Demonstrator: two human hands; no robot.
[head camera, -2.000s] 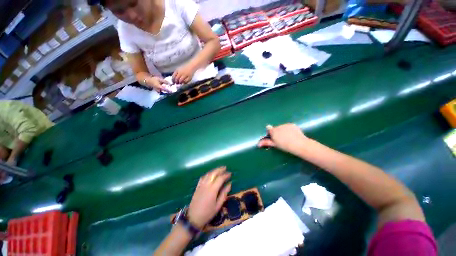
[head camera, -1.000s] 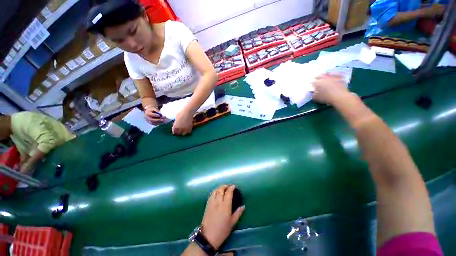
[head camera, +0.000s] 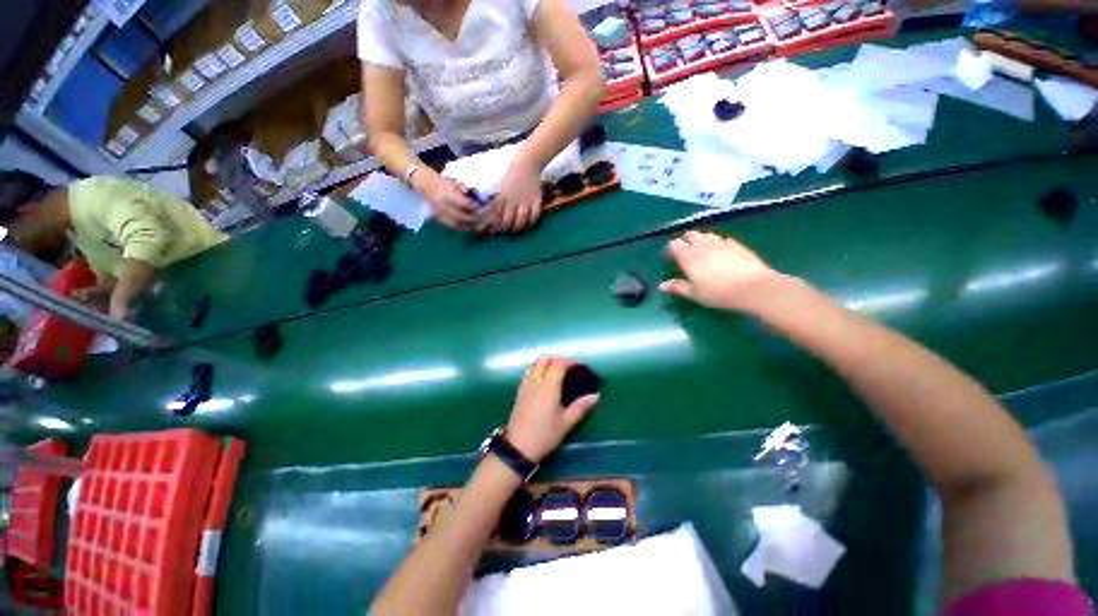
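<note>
My left hand (head camera: 545, 412), with a watch strap on its wrist, is closed on a black watch unit (head camera: 580, 385) over the green bench. My right hand (head camera: 720, 272) is beyond it to the right, palm down with its fingers apart, and no object shows in it. A small dark grey unit (head camera: 629, 286) lies just left of its fingertips, apart from them. The orange-brown fixture (head camera: 617, 527) sits near me with black units in it; my left forearm hides part of it. White film sheets (head camera: 614, 580) lie in front of the fixture.
A red gridded crate (head camera: 139, 511) stands at the left. A white scrap (head camera: 791, 545) and clear film (head camera: 783, 445) lie right of the fixture. Across the bench, a person (head camera: 482, 84) works beside loose black units (head camera: 361, 259) and white papers (head camera: 783, 120).
My right hand has come back from the far white papers to mid-bench, and a dark grey unit now shows beside it. My left hand still holds the black unit. The view has shifted.
</note>
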